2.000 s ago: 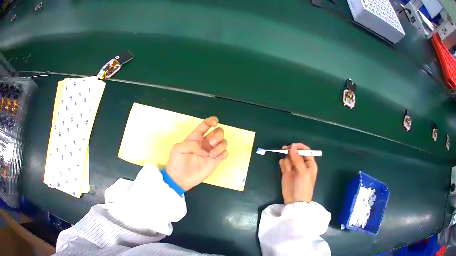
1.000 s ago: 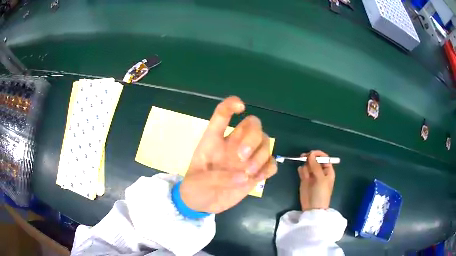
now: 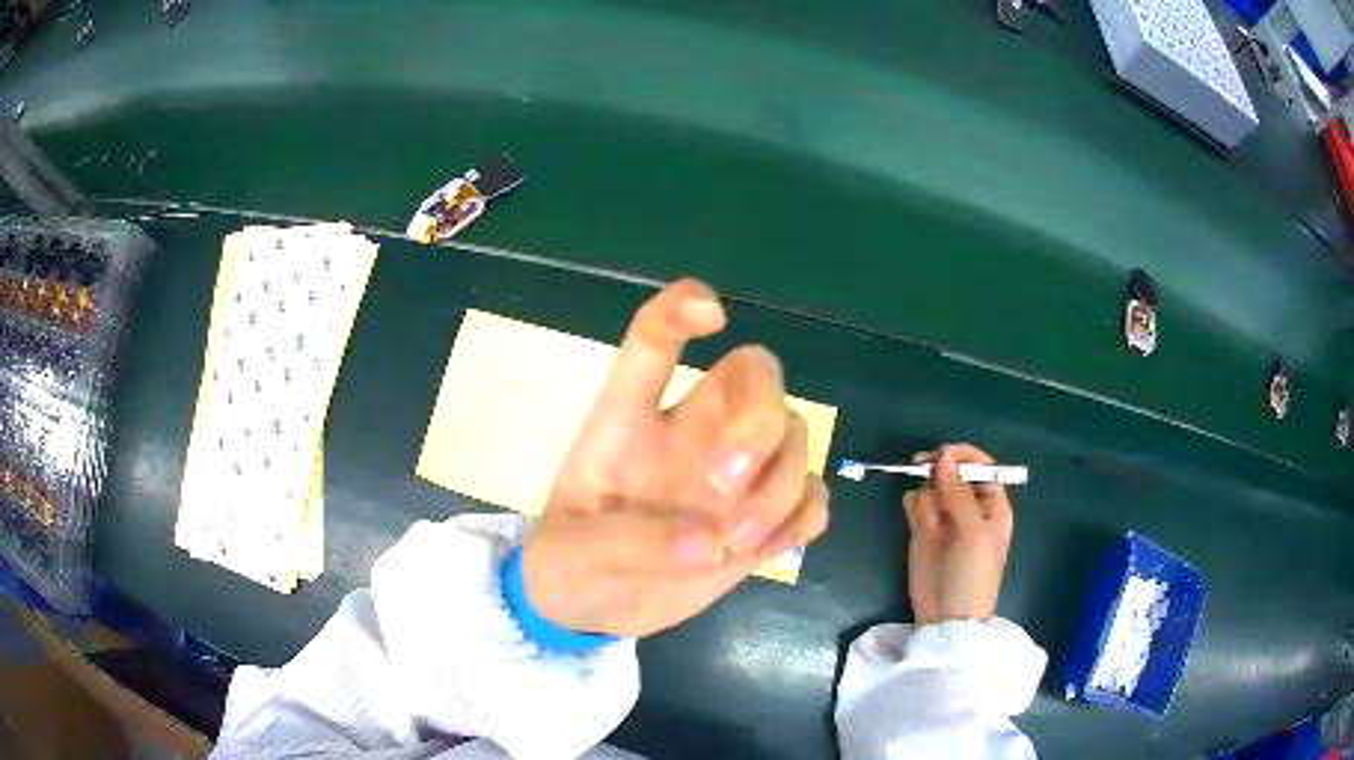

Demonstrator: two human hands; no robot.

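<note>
My left hand [image 3: 668, 475] is raised, palm up, with its fingers curled and apart, above the yellow backing sheet [image 3: 505, 408]. I see nothing held in it. A bright blue band is around its wrist. My right hand [image 3: 959, 527] holds a slim white tool [image 3: 992, 474] to the right of the sheet. The tool's thin tip points left and carries a small white and blue adhesive piece [image 3: 851, 469]. A little blue-printed piece shows at the sheet's lower right corner, partly hidden by my left hand.
Blue-marked adhesive sheets [image 3: 278, 401] lie stacked at left, beside clear trays [image 3: 57, 394]. A blue bin [image 3: 1136, 631] with white scraps stands at right. Half-assembled units [image 3: 450, 207] lie on the green belt [image 3: 772, 164] beyond the bench. A white perforated box [image 3: 1176, 63] is at upper right.
My left hand has risen toward the camera and now looks larger, covering more of the yellow sheet. The view has shifted, so the bench things appear further right. My right hand still holds the tool.
</note>
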